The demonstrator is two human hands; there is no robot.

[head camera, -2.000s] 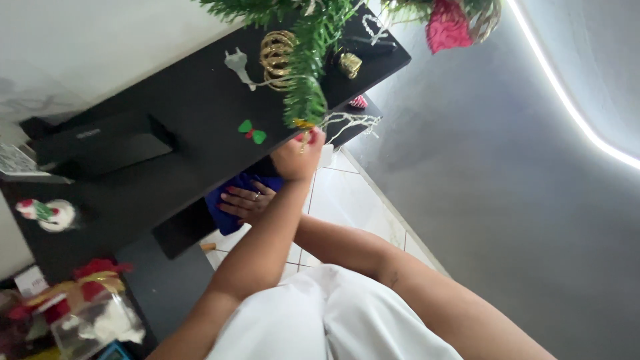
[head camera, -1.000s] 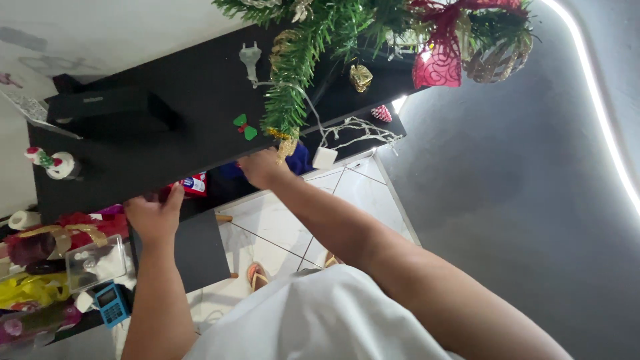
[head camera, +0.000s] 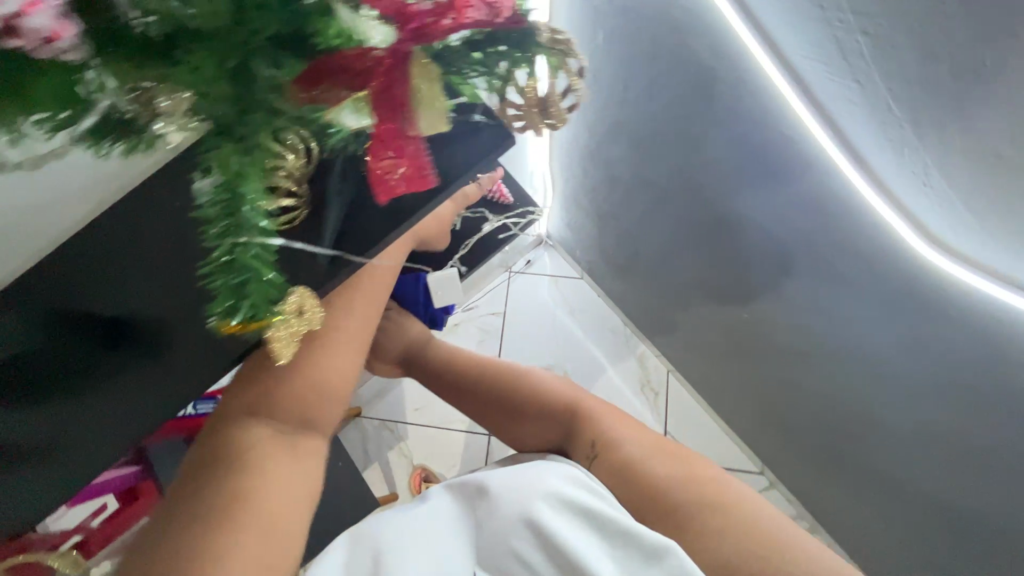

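My left hand [head camera: 450,214] reaches along the front edge of the black shelf [head camera: 80,336], its fingertips beside a pink-and-white striped ornament [head camera: 501,192]; whether it touches it is unclear. White string-light wires [head camera: 484,232] and a white box-like piece [head camera: 445,286] lie close to that hand. Below, my right hand [head camera: 398,340] is against a blue fabric-like item [head camera: 416,296] under the shelf edge. My left forearm partly covers it, and its fingers are hidden. A glittery gold ornament [head camera: 294,324] hangs from the Christmas greenery [head camera: 236,232] over my left forearm.
Red ribbon bows [head camera: 396,120] and gold wire baubles [head camera: 544,88] hang in the greenery. A dark wall [head camera: 768,304] with a light strip rises on the right. Red and purple items [head camera: 120,496] sit low at left, above white floor tiles [head camera: 560,320].
My left hand has moved right, from the red item on the lower shelf to the striped ornament. My right hand has moved to a lower place by the blue item. The view has shifted right.
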